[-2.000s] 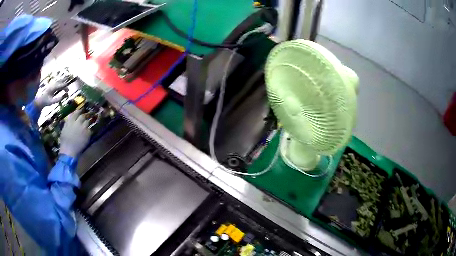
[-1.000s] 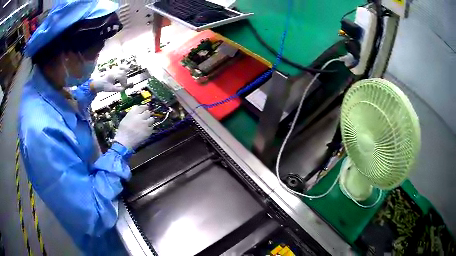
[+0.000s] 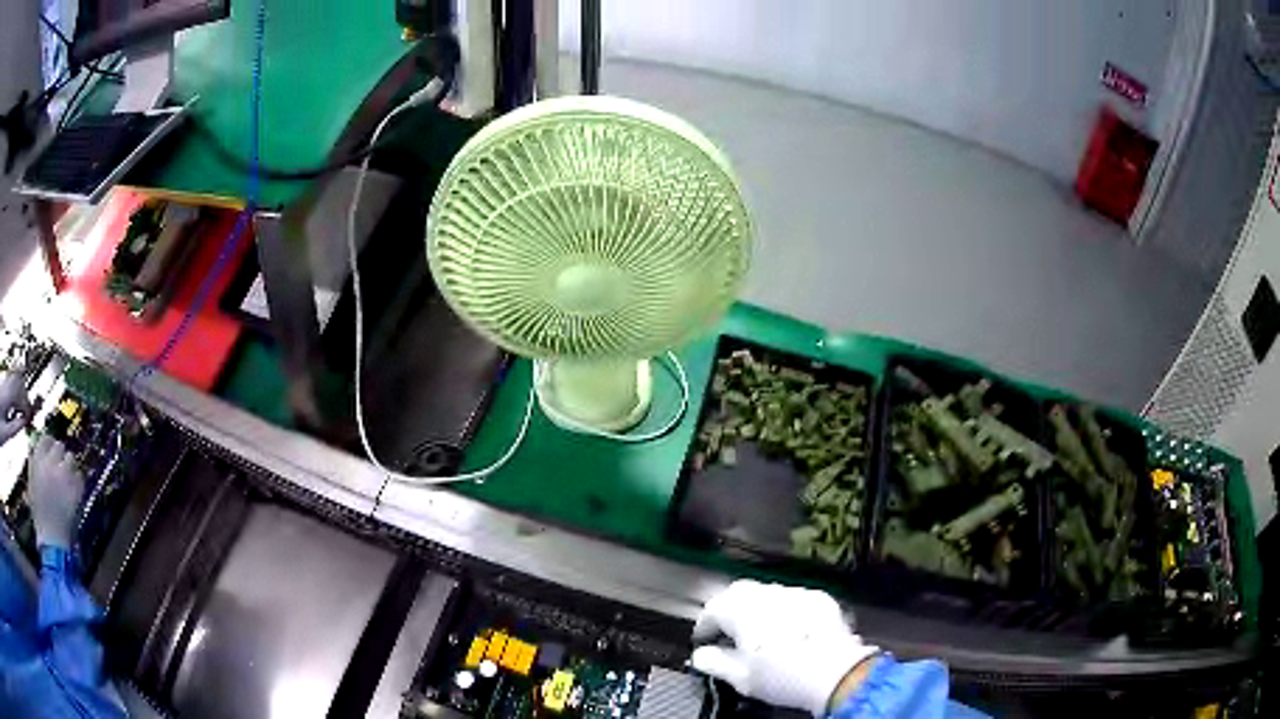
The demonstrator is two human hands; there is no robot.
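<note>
My right hand [image 3: 786, 646], in a white glove with a blue sleeve, reaches in from the bottom right. Its fingers are bent and point left, over the right part of a green circuit board [image 3: 604, 691] at the bottom edge. The board has yellow blocks and white round parts, and sits in a black carrier. A silver-grey ribbed metal block [image 3: 671, 697] lies just left of my fingertips. Whether the fingers hold anything cannot be told. The board's lower part is cut off by the picture edge. My left hand is not in view.
A pale green fan [image 3: 590, 239] stands on the green mat behind the metal rail [image 3: 562, 541]. Black bins of olive pieces [image 3: 828, 421] stand right of it, with another board [image 3: 1193, 534] beyond. A coworker's gloved hand [image 3: 56, 492] and blue sleeve show at the left edge.
The view has swung right, so the fan, bins and near board appear further left. My right hand has come into view. The coworker is now mostly cut off at the left.
</note>
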